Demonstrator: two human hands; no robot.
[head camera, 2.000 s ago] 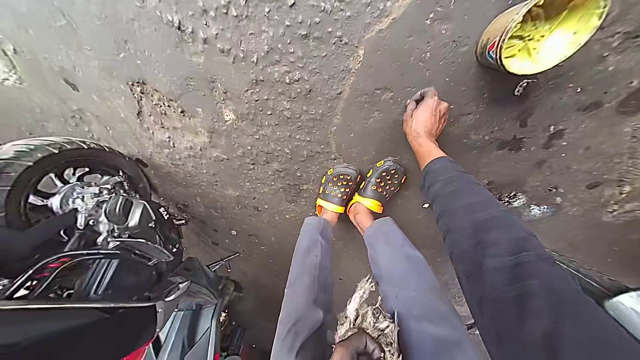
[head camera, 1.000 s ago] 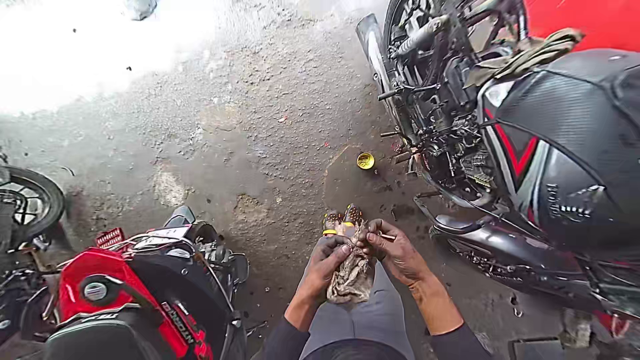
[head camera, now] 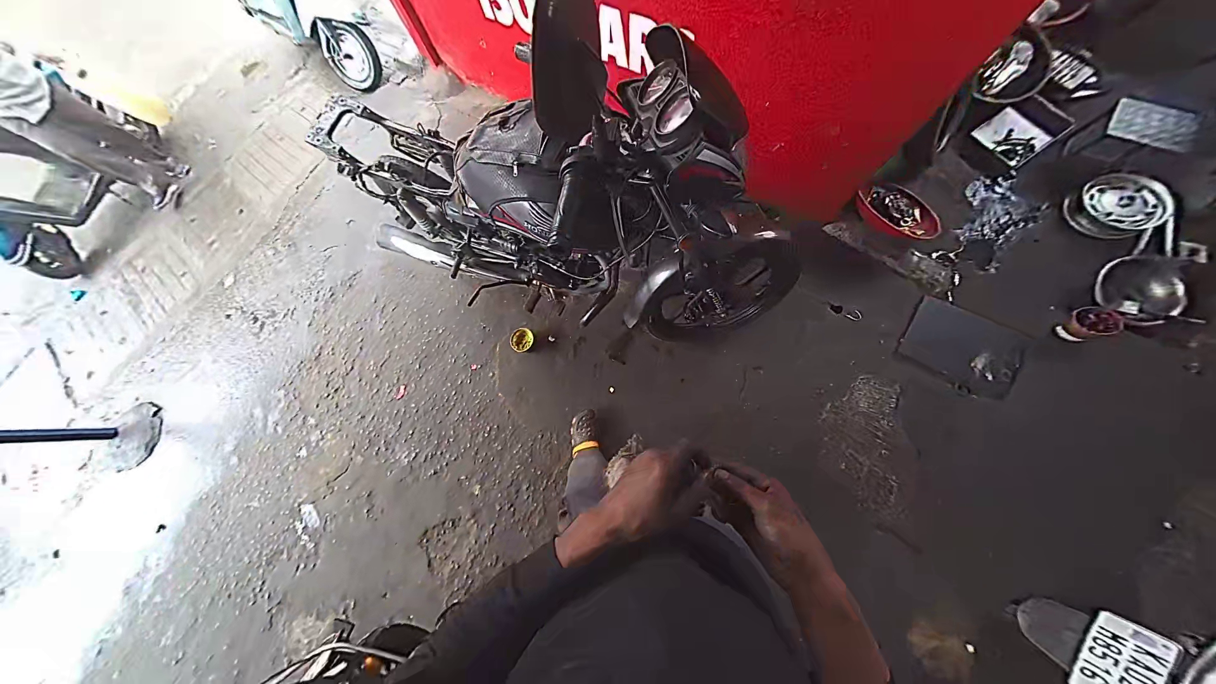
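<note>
My left hand (head camera: 655,489) and my right hand (head camera: 755,499) meet in front of my body, fingertips close together. A crumpled, dirty rag (head camera: 623,460) shows beside my left hand, partly hidden by it. Whether something small is pinched between the fingers is too dark and blurred to tell. Beyond my hands a black motorcycle (head camera: 513,171) stands with its rear frame bare. On the ground near its footrest is a small tin with yellow inside (head camera: 522,340). One of my clogs (head camera: 583,429) shows past my left hand.
A red wall (head camera: 817,104) rises behind the motorcycle. To the right lie a red bowl of small parts (head camera: 899,211), a metal pan (head camera: 1140,288), a flat dark board (head camera: 963,347) and a wheel part (head camera: 1128,202). Part of another motorcycle (head camera: 361,655) is at bottom left. A person's legs (head camera: 104,138) show at far left.
Two seconds ago my right hand was low over the ground near the tin; a second ago both hands were at the rag. Now they are together beside it. The view has swung widely.
</note>
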